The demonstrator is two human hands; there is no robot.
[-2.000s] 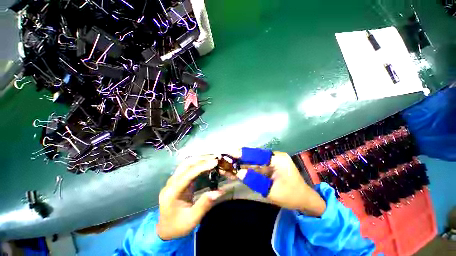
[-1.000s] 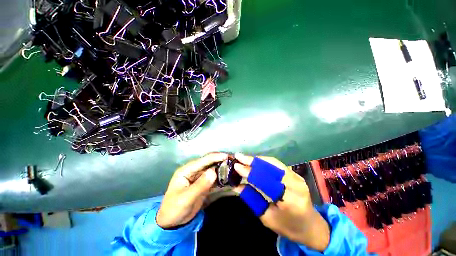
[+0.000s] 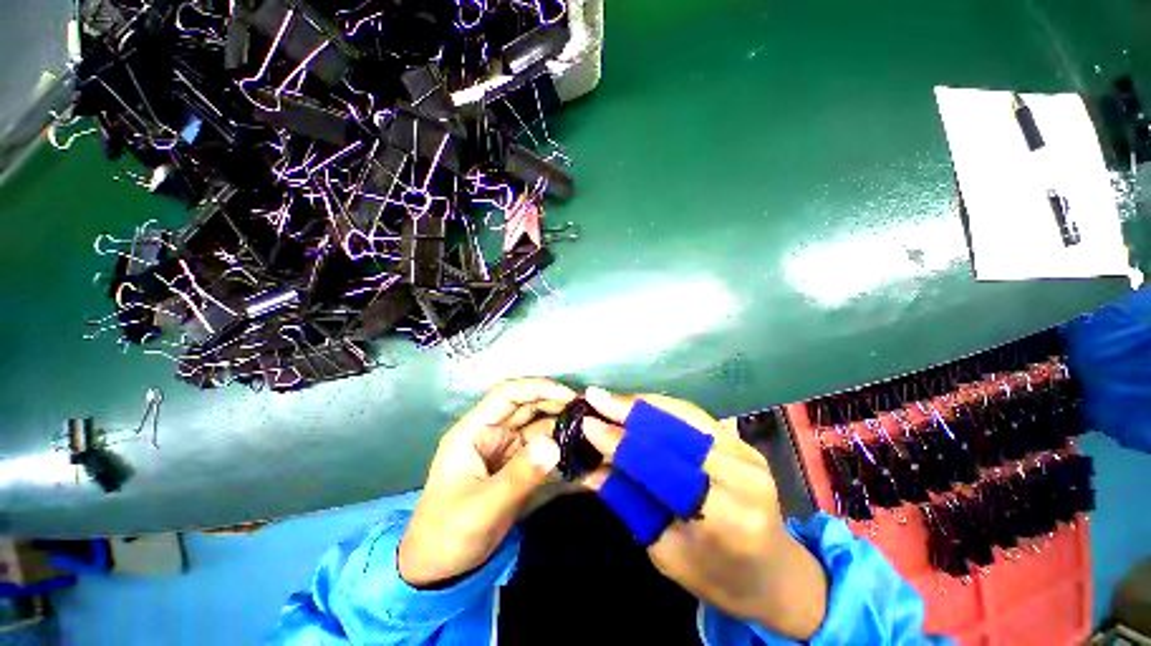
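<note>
A small dark round part is pinched between the fingertips of both hands, over the bench's front edge. My left hand holds its left side with thumb and fingers. My right hand, with bright blue wraps on its fingers, holds its right side. The fingers hide much of the part, and I cannot tell whether a clip is on it. A tangled heap of black binder clips with silver wire handles lies at the upper left, partly in a white tub.
A separate clip and a loose wire handle lie at the left. A white sheet with two small dark items lies at the right on the green bench. A red tray holds black rows below. A blue sleeve shows at the right edge.
The view has shifted, so the bench things sit further right than at first. Both hands still hold the part, which has turned; its amber, then silvery face no longer shows.
</note>
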